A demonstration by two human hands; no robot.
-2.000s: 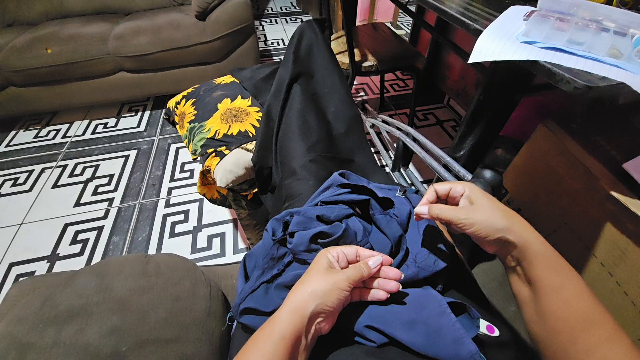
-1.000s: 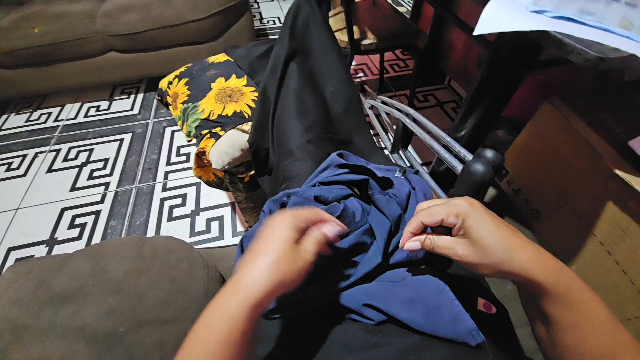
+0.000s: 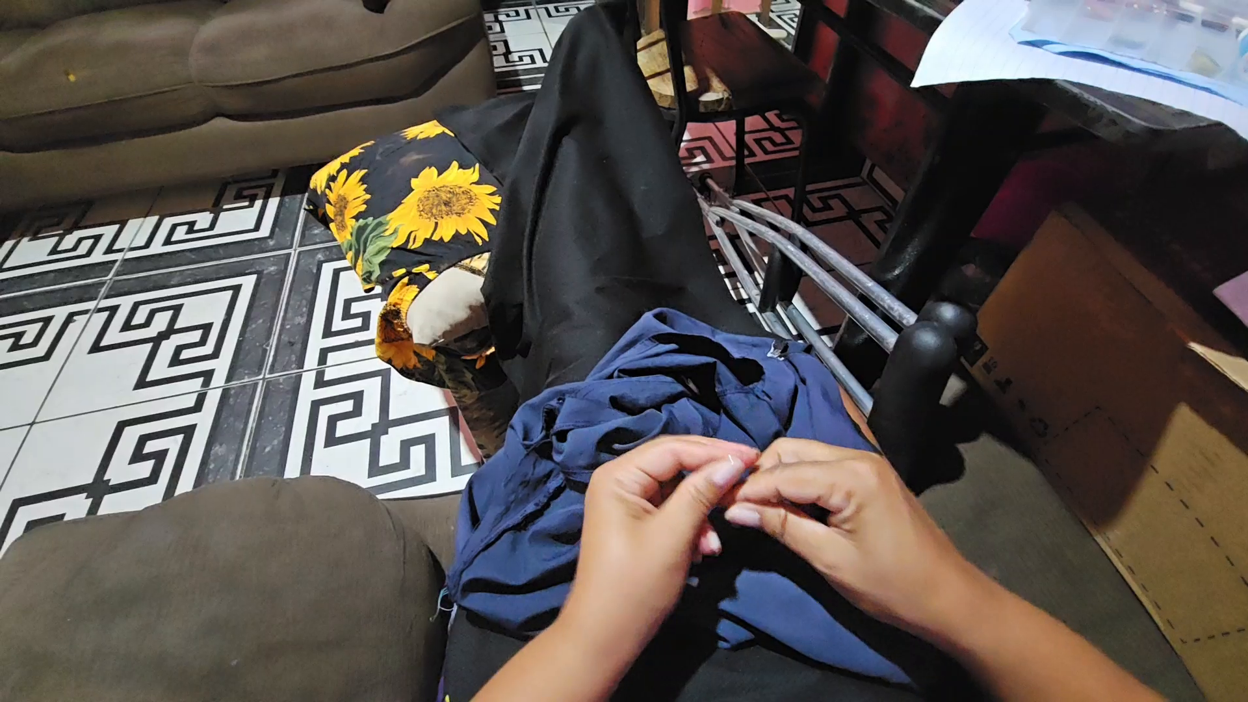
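Bunched navy blue fabric [image 3: 624,409] lies across my lap, over black cloth [image 3: 614,224]. My left hand [image 3: 663,507] and my right hand [image 3: 829,507] meet fingertip to fingertip above it. The left thumb and index finger are pinched together, with a tiny pale bit, perhaps thread or a needle end, showing at the thumb. The right thumb and fingers are also pinched close beside them; whether they hold anything is too small to tell. A small light-coloured piece [image 3: 777,349] sits on the fabric's upper right edge.
Sunflower-print cloth [image 3: 419,205] hangs left of the black cloth. A brown sofa [image 3: 244,78] stands at the back left, a sofa arm [image 3: 214,585] near left. Grey metal tubes [image 3: 819,263], a cardboard box [image 3: 1121,429] and a table with paper [image 3: 985,49] and a clear plastic case [image 3: 1150,29] are right.
My hands were apart over the blue fabric in both earlier frames; now their fingertips are together. The blue fabric remains on my lap.
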